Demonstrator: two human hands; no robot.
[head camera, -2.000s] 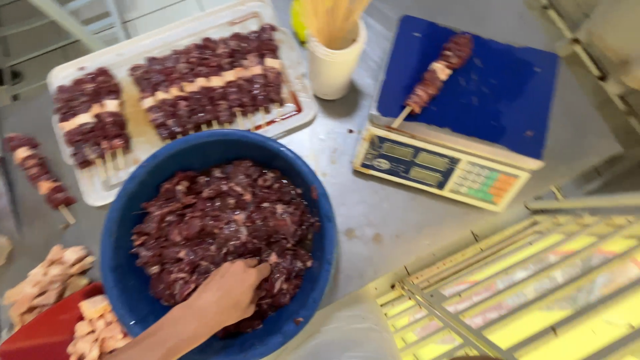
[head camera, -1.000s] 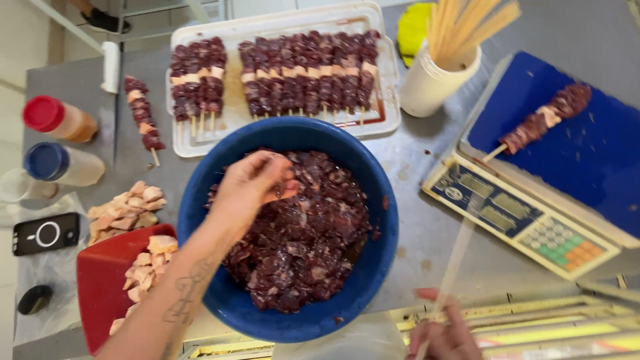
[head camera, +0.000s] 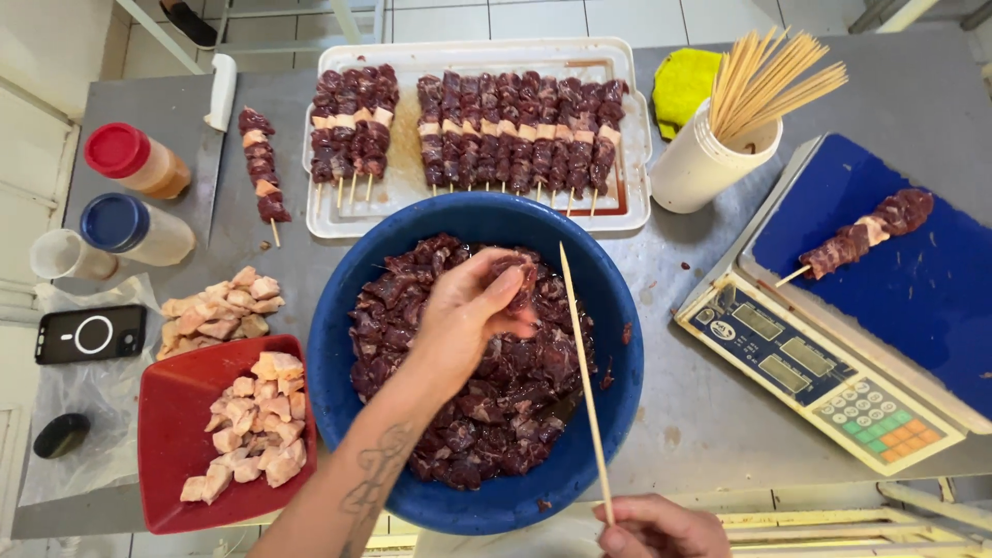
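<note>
A blue plastic tub (head camera: 620, 387) holds many pieces of dark raw meat (head camera: 473, 418). Over the meat, my left hand (head camera: 480, 310) has a piece of it between thumb and fingers. My right hand (head camera: 659, 527), at the tub's near right edge, grips the lower end of a bare wooden skewer (head camera: 583, 364), whose pointed tip reaches up across the tub's right part. Behind the tub, a white tray (head camera: 403, 167) bears two groups of loaded skewers (head camera: 519, 128). Cut pale fat pieces fill part of a red bowl (head camera: 167, 426); more fat pieces (head camera: 221, 310) lie on the metal table.
A digital scale (head camera: 806, 349) with one meat skewer (head camera: 868, 232) stands at right. Bare skewers (head camera: 767, 85) stand in a white container (head camera: 697, 170) beside a yellow cloth (head camera: 678, 85). At left are a knife (head camera: 217, 139), another loaded skewer (head camera: 262, 167), jars (head camera: 147, 163) and a phone (head camera: 89, 333).
My left hand, down in the meat two seconds ago, is now raised with a piece in its fingers. My right hand and its skewer are now plainly in view at the tub's near edge. The view has shifted.
</note>
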